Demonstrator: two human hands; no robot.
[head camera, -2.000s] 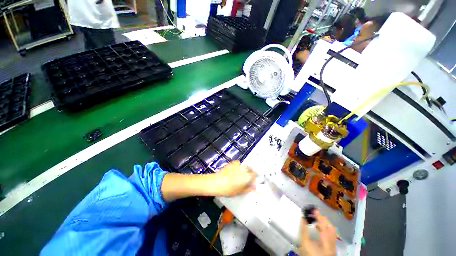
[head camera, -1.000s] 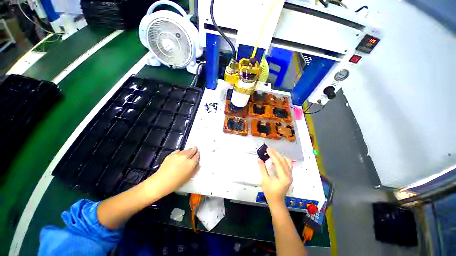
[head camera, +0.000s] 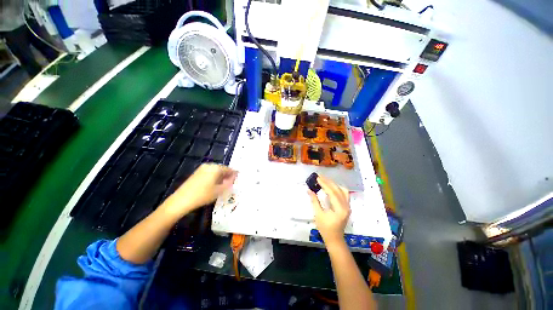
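My right hand holds a small black housing in its fingertips above the front of the white machine bed. My left hand is over the bed's left edge, beside the black blister tray. It is slightly blurred, and I cannot tell whether its fingertips hold anything. Orange-brown jigs with dark cut-outs stand in rows on a grey plate behind my right hand. The brass machine head with its white nozzle is over the back left jigs.
Small dark specks lie left of the jigs. A white fan stands behind the tray. The white gantry spans the back on blue uprights. A red knob is at the bed's front right. Another black tray lies far left.
Since one second ago, my left hand has moved slightly left and up, toward the tray. My right hand has shifted slightly left with the black housing. Earlier, the view swung round toward the machine.
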